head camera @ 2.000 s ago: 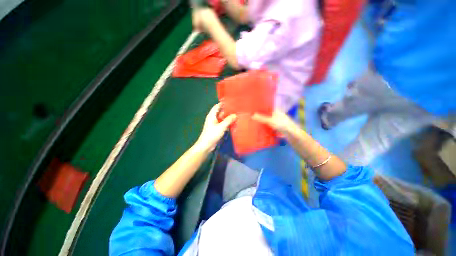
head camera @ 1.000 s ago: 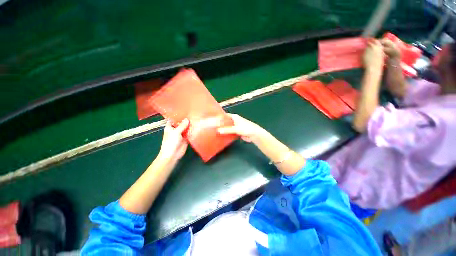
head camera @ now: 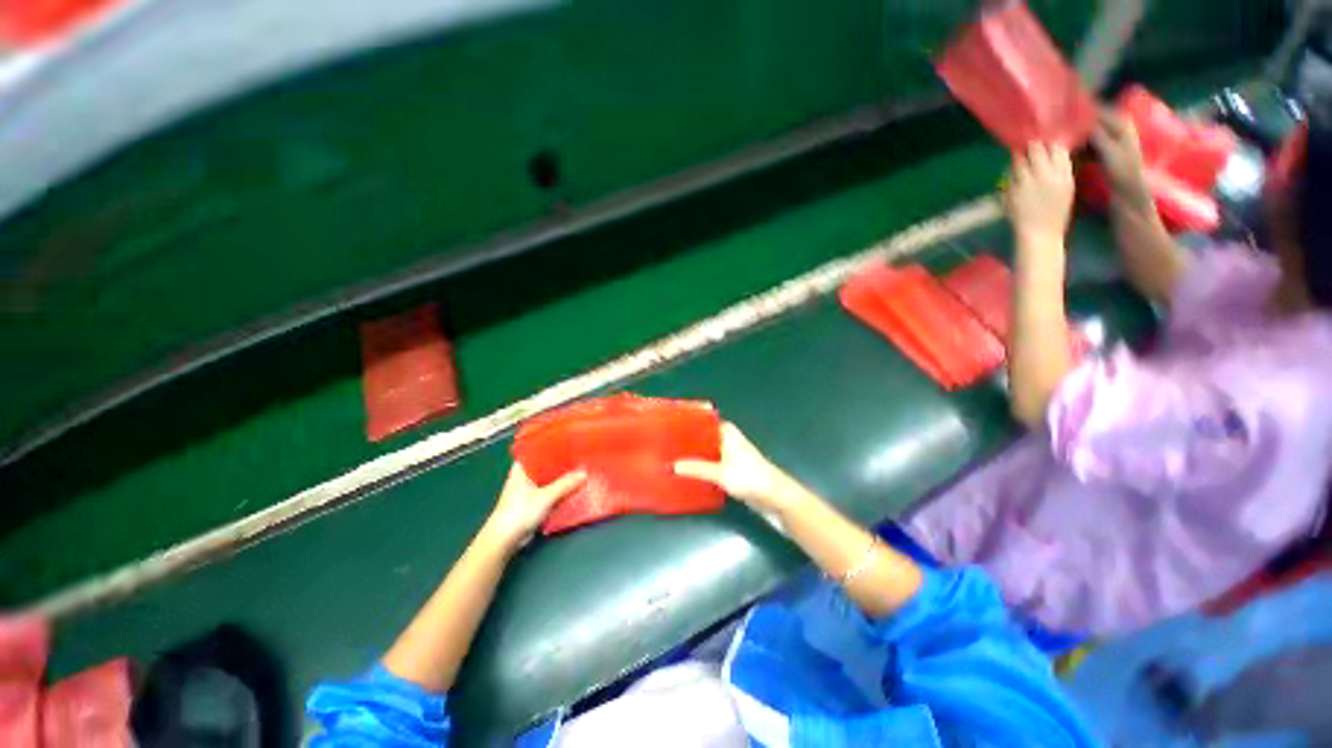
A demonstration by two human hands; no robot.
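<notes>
A stack of red bubble bags (head camera: 625, 456) is held above the dark green bench, close to the pale edge strip (head camera: 643, 355). My left hand (head camera: 529, 501) grips its left end, with the thumb on the near face. My right hand (head camera: 735, 471) grips its right end, also with the thumb on the face. The other fingers are mostly hidden behind the stack. One red bag (head camera: 409, 373) lies alone on the green belt beyond the strip.
A person in a pink-lilac smock (head camera: 1183, 439) at the right holds red bags (head camera: 1015, 76) up. Red bags (head camera: 928, 325) lie on the bench near that person. A black looped band (head camera: 212, 699) and more red bags (head camera: 88, 707) are at the lower left.
The stack has turned from slanted to nearly level and come down nearer to me, still in both hands. The neighbour has raised their red bags.
</notes>
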